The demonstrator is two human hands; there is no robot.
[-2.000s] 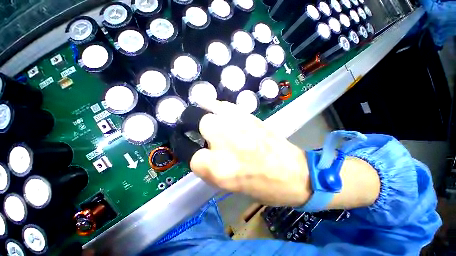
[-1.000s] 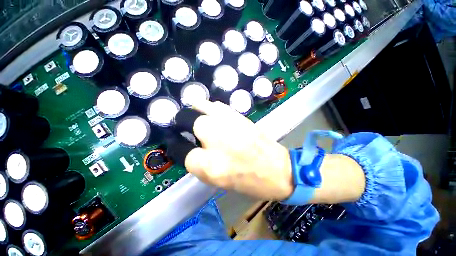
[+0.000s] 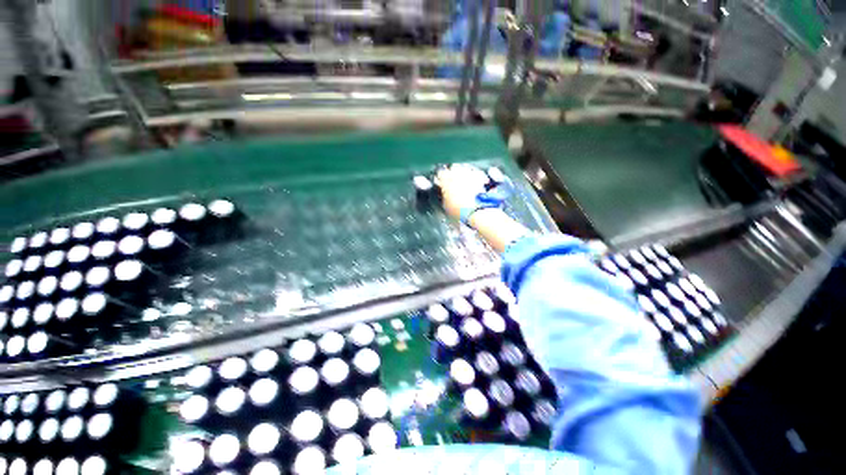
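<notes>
My right hand (image 3: 464, 192), small and blurred, is stretched far forward over the right end of the clear plastic tray (image 3: 315, 243). A black capacitor with a white top (image 3: 424, 184) is just left of the fingers, and another white top (image 3: 496, 174) shows on their right. Whether the fingers grip one cannot be told. A light-blue band is on the wrist. The green circuit board (image 3: 402, 357) with many upright capacitors (image 3: 304, 378) lies nearest, partly under my blue sleeve. My left hand is not in view.
More capacitors (image 3: 83, 230) stand in rows at the tray's left. A metal rail (image 3: 390, 299) runs between tray and boards. Other capacitor-filled boards are at the lower left and right. A green bench surface (image 3: 603, 176) and a red object (image 3: 759, 150) are at the right. Blue-clothed people are blurred behind.
The view has lifted from the board to the bench beyond. My right hand has left the capacitors near the board's front edge and reached out to the tray.
</notes>
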